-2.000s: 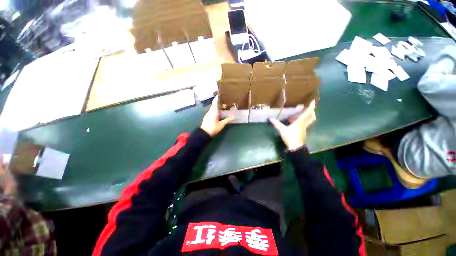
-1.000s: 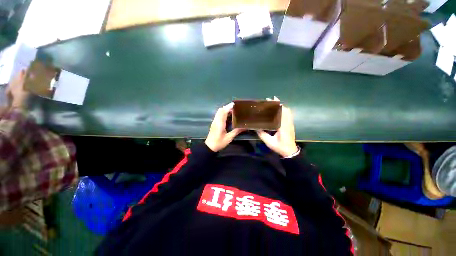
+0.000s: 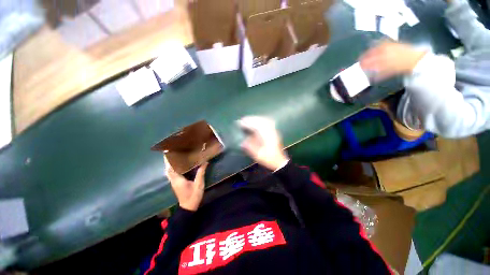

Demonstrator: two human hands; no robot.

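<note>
An open carton [image 3: 191,146], brown inside with a flap standing out, is tilted over the bench's near edge. My left hand [image 3: 187,185] holds it from below. My right hand [image 3: 263,142] is off the carton, to its right, and blurred; a whitish patch shows at its fingertips, and I cannot tell if it holds anything. Two short stacks of white leaflets, the left stack [image 3: 138,86] and the right stack [image 3: 173,63], lie beyond the carton. Open white cartons with brown insides [image 3: 282,67] stand to the right of the stacks.
At the right, another person's hand [image 3: 395,59] is at a white piece beside a round dark-and-white item [image 3: 340,90]. Loose white slips [image 3: 384,16] lie behind. A tan board [image 3: 59,72] lies at far left. A blue stool [image 3: 365,131] stands below the bench.
My right hand has let go of the carton and moved right. The carton is now tilted in my left hand. The view has turned right, and a co-worker's hand now shows there.
</note>
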